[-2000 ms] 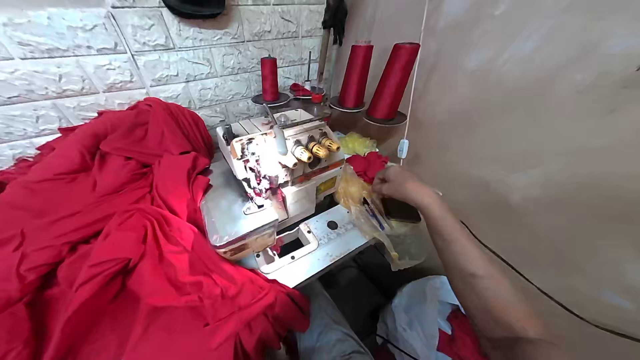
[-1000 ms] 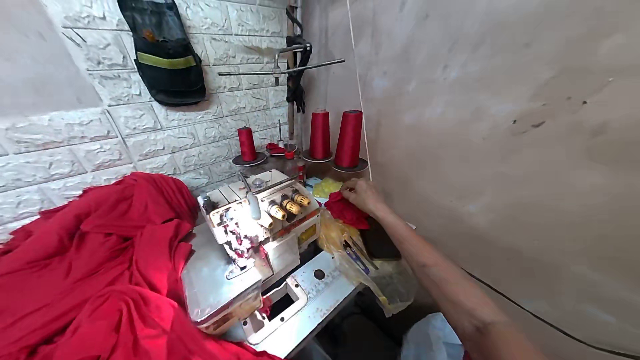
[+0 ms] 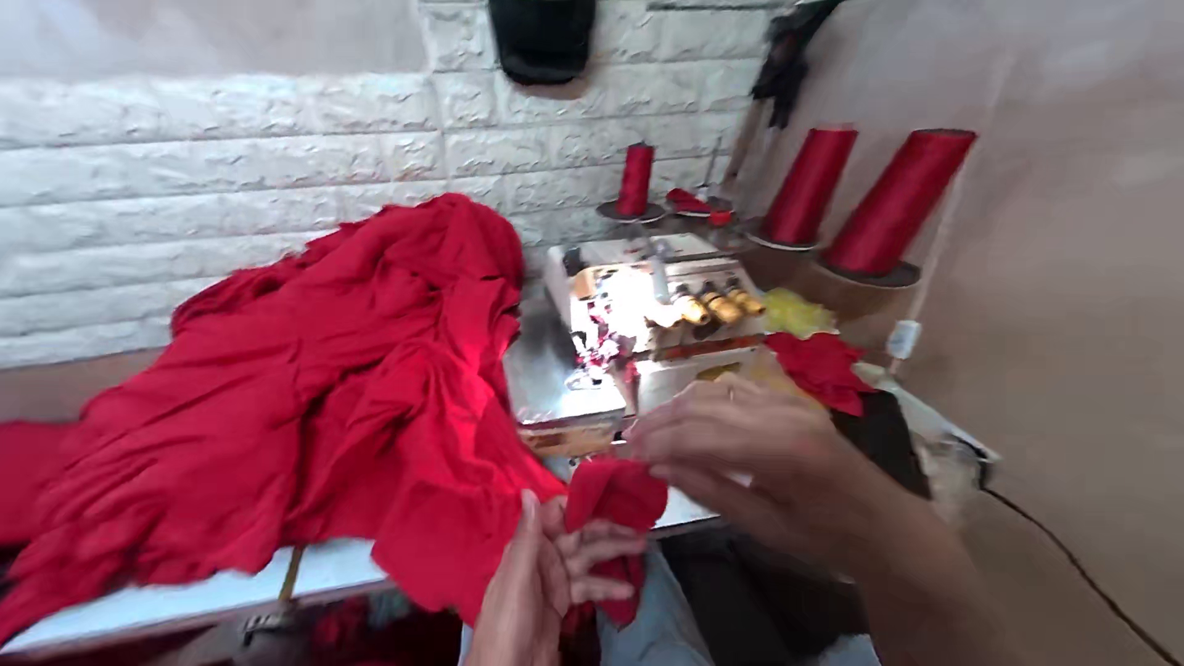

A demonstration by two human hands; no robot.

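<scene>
My left hand (image 3: 555, 578) holds a small red fabric piece (image 3: 618, 499) between thumb and fingers, below the front of the overlock sewing machine (image 3: 647, 314). Just above and to the right of that piece is my right hand (image 3: 740, 453), blurred, its fingers bent and close to the fabric's upper edge; whether it touches or grips anything cannot be told. A big heap of red fabric (image 3: 342, 398) covers the table left of the machine and hangs over the front edge. Another bunch of red fabric (image 3: 821, 368) lies right of the machine.
Red thread cones (image 3: 893, 208) stand behind the machine on the right, and a smaller red spool (image 3: 636, 180) stands further left. Yellow material (image 3: 797, 314) lies beside the machine. The white table edge (image 3: 342, 569) shows at the front. A dark cable (image 3: 1078, 560) runs along the right wall.
My right hand has moved left and toward me from the red bunch beside the machine. My left hand, out of view before, now shows with a red fabric piece. The view has turned left and down.
</scene>
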